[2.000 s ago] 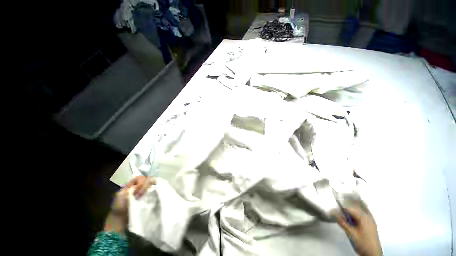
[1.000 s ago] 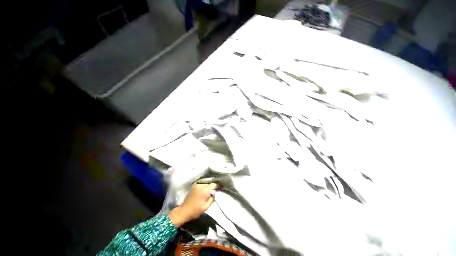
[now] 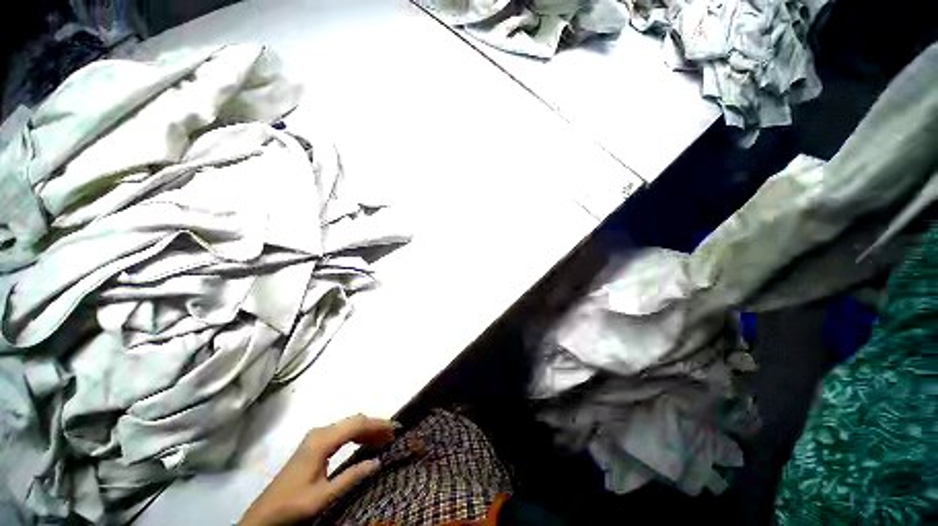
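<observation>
A pale grey cloth garment (image 3: 864, 195) stretches from the right edge of the view down to a crumpled garment pile (image 3: 648, 380) low beside the table. My right hand is not visible; only my green patterned right sleeve (image 3: 874, 411) shows at the right edge. My left hand (image 3: 324, 467) is at the table's near edge, empty, with thumb and fingers apart. A large crumpled heap of garments (image 3: 175, 257) lies on the table to the left.
The white worktable (image 3: 453, 175) has a dark seam line across its far part. More crumpled garments (image 3: 746, 51) lie at the far right corner and hang over the edge. Small blue items (image 3: 849, 324) show low on the right. A checked cloth (image 3: 437, 478) is near my body.
The view has swung right, towards the table's side and the low pile. My left hand has let go of the cloth. A garment now extends over the low pile at right.
</observation>
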